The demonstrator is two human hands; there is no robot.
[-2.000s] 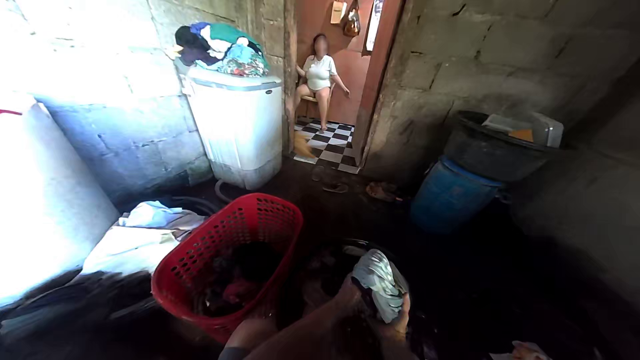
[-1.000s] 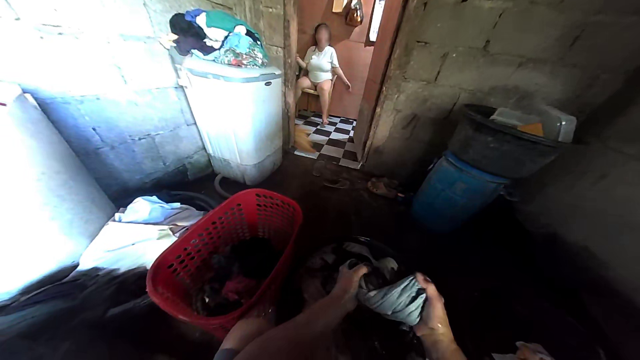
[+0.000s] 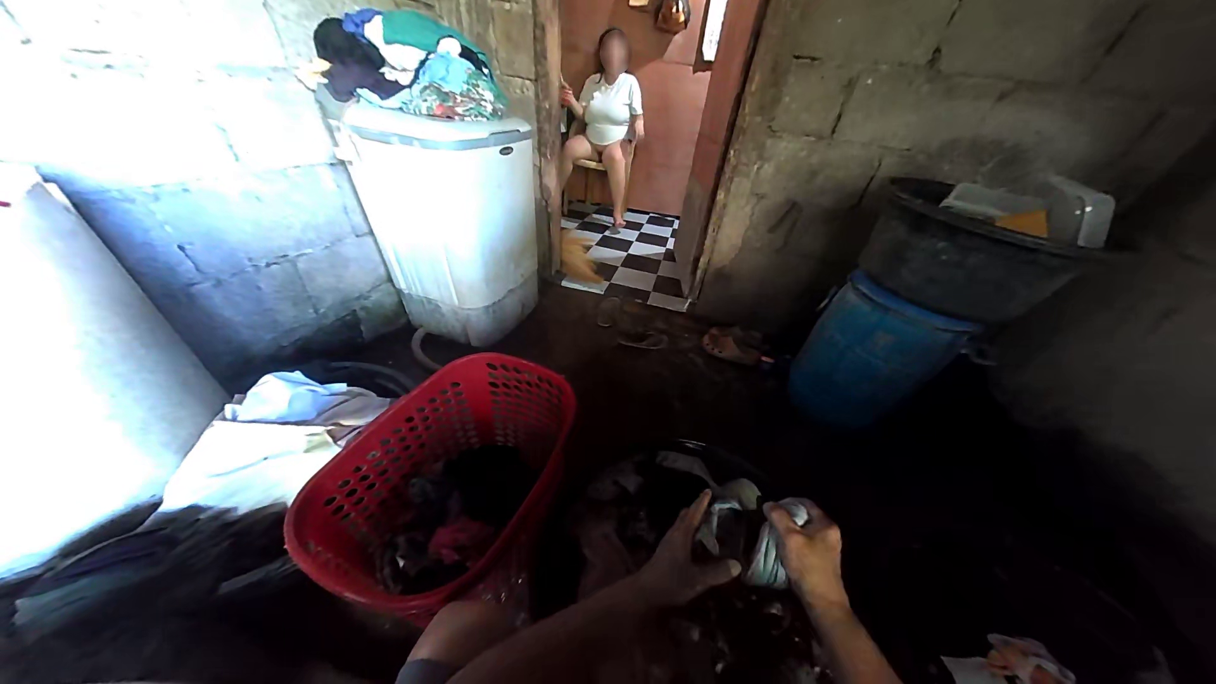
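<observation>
My right hand (image 3: 807,551) is closed on a light grey wet cloth (image 3: 768,559), part of which hangs below the fist. To its left, my left hand (image 3: 686,560) has its thumb and fingers spread, over a dark basin (image 3: 698,445) of wet clothes. A pale cloth (image 3: 727,499) lies just beyond its fingertips; whether they touch is unclear. Left of the basin stands a red plastic laundry basket (image 3: 427,418) with dark and pink clothes (image 3: 463,540) inside.
A white washing machine (image 3: 456,218) topped with clothes stands by the block wall. Beyond the doorway a person (image 3: 611,114) sits. Footwear (image 3: 731,345) lies near the threshold. At right, a black tub (image 3: 959,252) rests on a blue barrel (image 3: 869,351). Light cloths (image 3: 256,456) lie at left.
The grey cloth was stretched between both hands a second ago; now my right hand alone holds it, bunched. My left hand has let go and its fingers have spread.
</observation>
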